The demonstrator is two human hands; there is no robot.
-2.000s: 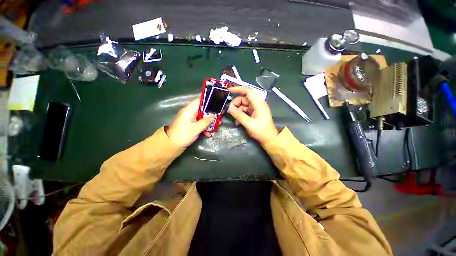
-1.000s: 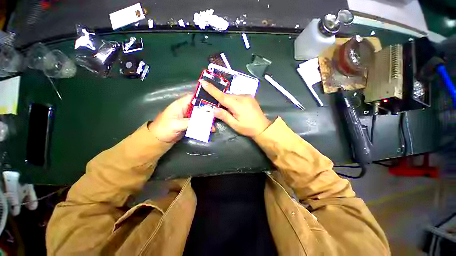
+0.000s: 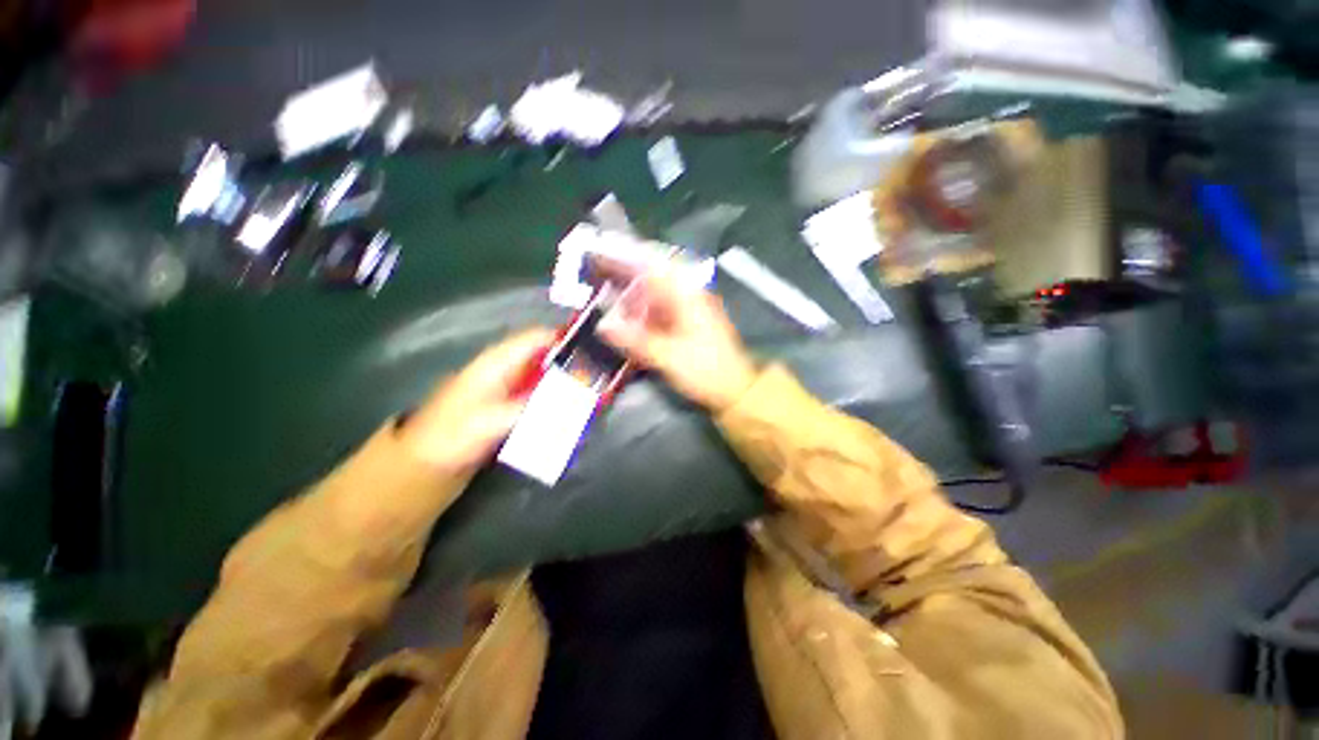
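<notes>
The frame is blurred. My left hand [image 3: 485, 393] holds the red phone housing [image 3: 537, 359] by its left side, above the mat. A dark screen part lies in its upper half, and a white circuit board [image 3: 551, 425] sticks out at the lower end, towards me. My right hand [image 3: 668, 330] is over the upper right part of the housing, its fingers bent over the dark screen; whether it grips anything is hidden by blur. A white part [image 3: 573, 269] lies on the mat just beyond the housing, partly behind my right hand.
A slim white strip [image 3: 778, 289] lies right of my hands. Farther right are a white bottle [image 3: 846, 149], a reel on brown card [image 3: 961, 185], a beige station [image 3: 1069, 217] and a dark corded tool [image 3: 966, 367]. Shiny bags [image 3: 271, 220] lie upper left, a dark phone-like slab [image 3: 83, 477] far left.
The view has shifted and blurred. The housing is lower and tilted more. The white board came into view at its lower end between the two earlier frames. My right fingers have moved over the screen.
</notes>
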